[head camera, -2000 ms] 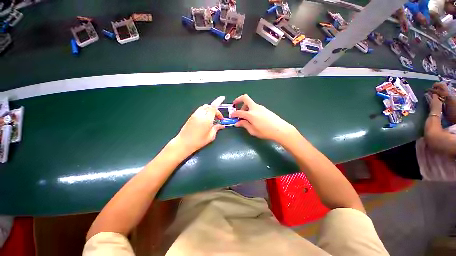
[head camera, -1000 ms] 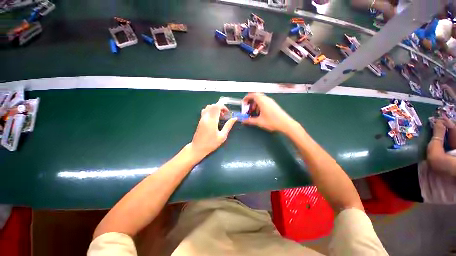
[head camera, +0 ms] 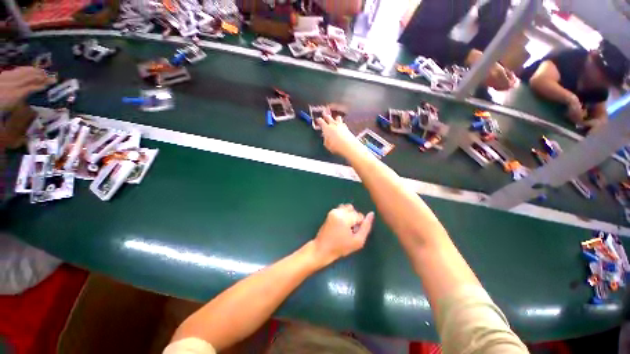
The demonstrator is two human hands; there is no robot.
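My right hand reaches over the pale rail to the green belt. Its fingertips are at a pale frame unit with a blue cell at its left; whether they grip it cannot be told. Another white frame unit with a blue part lies on the belt just right of my right hand. My left hand is held over the dark green surface with fingers curled and thumb close to them. A small dark spot shows between the fingers; whether it is a part or shadow cannot be told.
Piled units lie at the left and far right of the near surface. The pale rail and a slanted metal post border the belt. More units lie along the belt. Another person's hand is at the left edge, and people work opposite.
My hands have parted from the unit they held together. My right hand has moved forward over the belt; my left hand stays back, curled. The view has turned left and up.
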